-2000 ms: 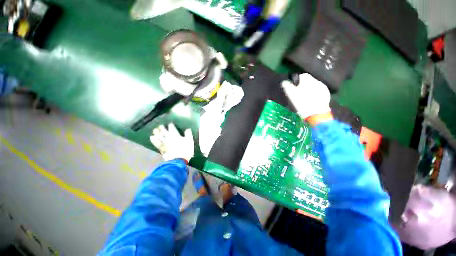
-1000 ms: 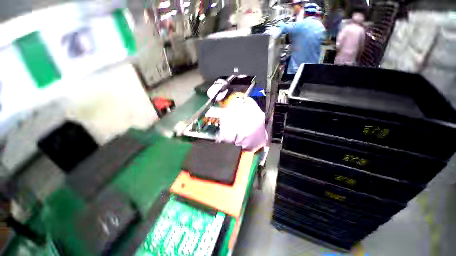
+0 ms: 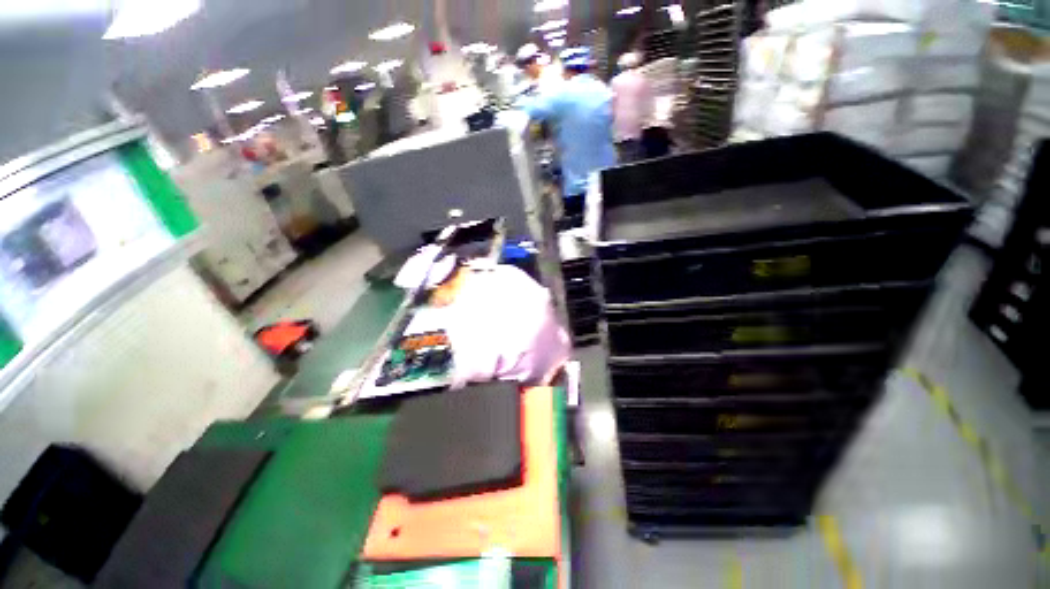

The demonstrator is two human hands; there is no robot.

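Neither of my hands is in the picture. A dark grey-black foam pad (image 3: pixel 454 441) lies on an orange-red liner sheet (image 3: pixel 472 532) near the bench's front end. Part of a green circuit board (image 3: pixel 443 574) shows at the bottom edge, cut off by the frame. A second dark foam pad (image 3: pixel 182 518) lies farther left on the green bench top (image 3: pixel 302 506). A tall stack of black totes (image 3: pixel 766 334) stands on the floor to the right, its top tote open upward.
A person in pink (image 3: pixel 502 322) leans over a board with orange parts (image 3: pixel 417 357) beyond the bench. A person in blue (image 3: pixel 579 129) stands farther back. A black object (image 3: pixel 67 506) is at the left. White wrapped stacks (image 3: pixel 858 81) stand behind the totes.
The view has swung up and right from the bench work to the tote stack and room. Both hands, seen two seconds ago, have left the picture. The person in pink still leans over.
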